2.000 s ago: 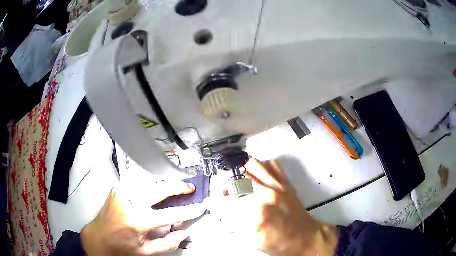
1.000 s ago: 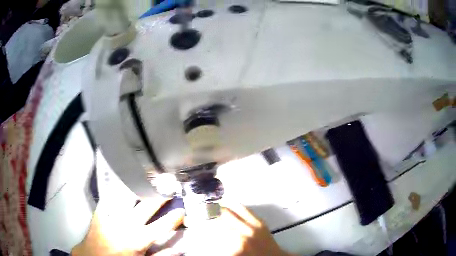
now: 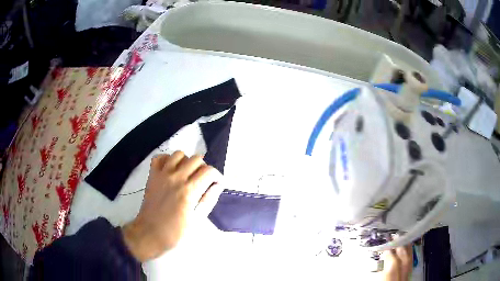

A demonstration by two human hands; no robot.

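Note:
A small purple-blue fabric piece with one pointed end (image 3: 246, 211) lies flat on the white table, left of the sewing machine head (image 3: 362, 159). A long curved dark strip (image 3: 159, 129) lies farther left, with a short dark piece (image 3: 220, 137) beside its upper end. My left hand (image 3: 178, 195) is over the table with curled fingers at the lower end of the short dark piece; whether it grips it is hidden. My right hand (image 3: 397, 264) is low by the needle area, partly behind the machine head and cut off below; its grip is hidden.
Brown board with red print (image 3: 46, 159) lies along the left. A long pale trough (image 3: 285, 41) runs behind the table. A blue tube (image 3: 333, 112) curves by the machine head. A black phone (image 3: 436, 252) lies at the lower right. Glare whitens the needle area.
The view has swung left, so the machine now stands at the right. My left hand has left the needle area for the dark pieces. The purple-blue piece now lies uncovered left of the machine.

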